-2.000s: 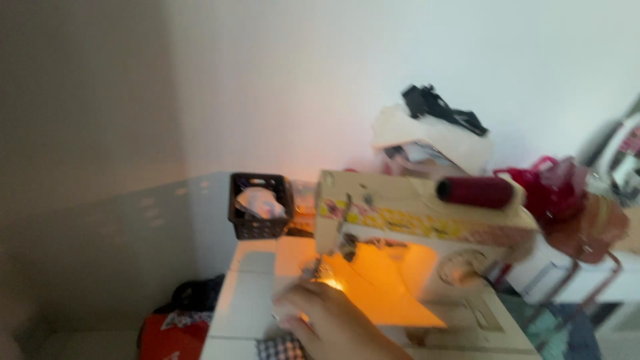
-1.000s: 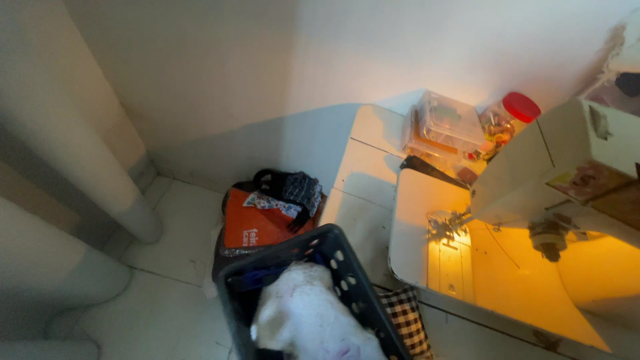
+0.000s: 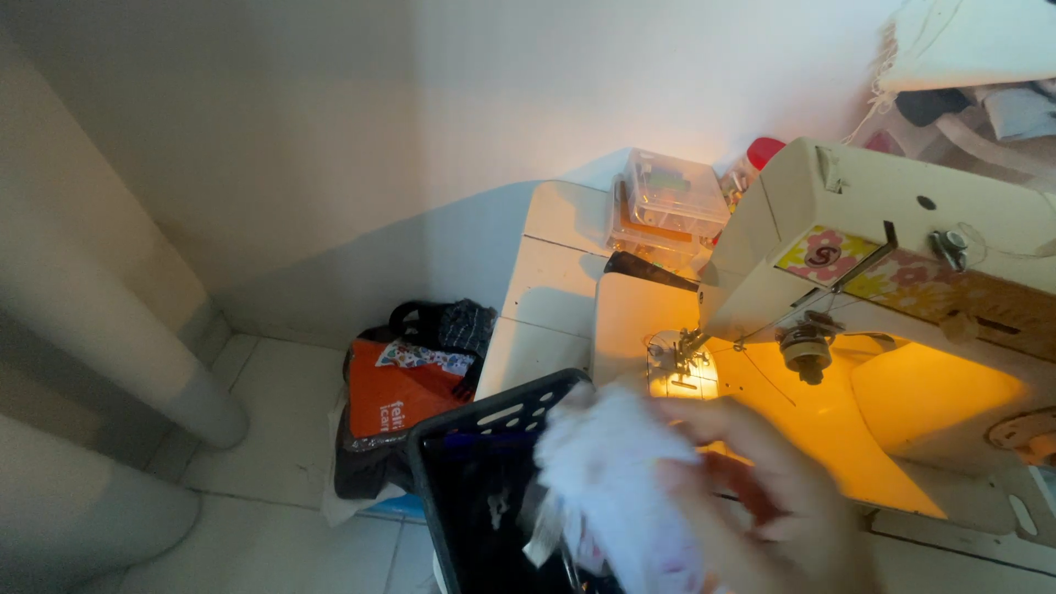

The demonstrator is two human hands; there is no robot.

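Note:
My right hand [image 3: 767,487], blurred, grips a bundle of white cloth [image 3: 619,478] over the black plastic basket [image 3: 503,412] at the bottom centre. Dark contents and a small pale strip show inside the basket. Just beyond the hand stands the sewing machine [image 3: 932,256] with a flowered band, its lamp lighting the presser foot [image 3: 686,351] and needle plate in orange. My left hand is out of the frame.
Clear plastic boxes [image 3: 672,194] and a red-lidded jar [image 3: 755,165] stand behind the machine on the white table [image 3: 536,322]. An orange bag [image 3: 396,388] and dark fabric lie on the tiled floor. Pale curtains [image 3: 107,330] hang at the left; cloth is piled at the upper right.
My right hand has come into view since one second ago and holds the white cloth, which lay in the basket then. The checked cloth beside the basket no longer shows.

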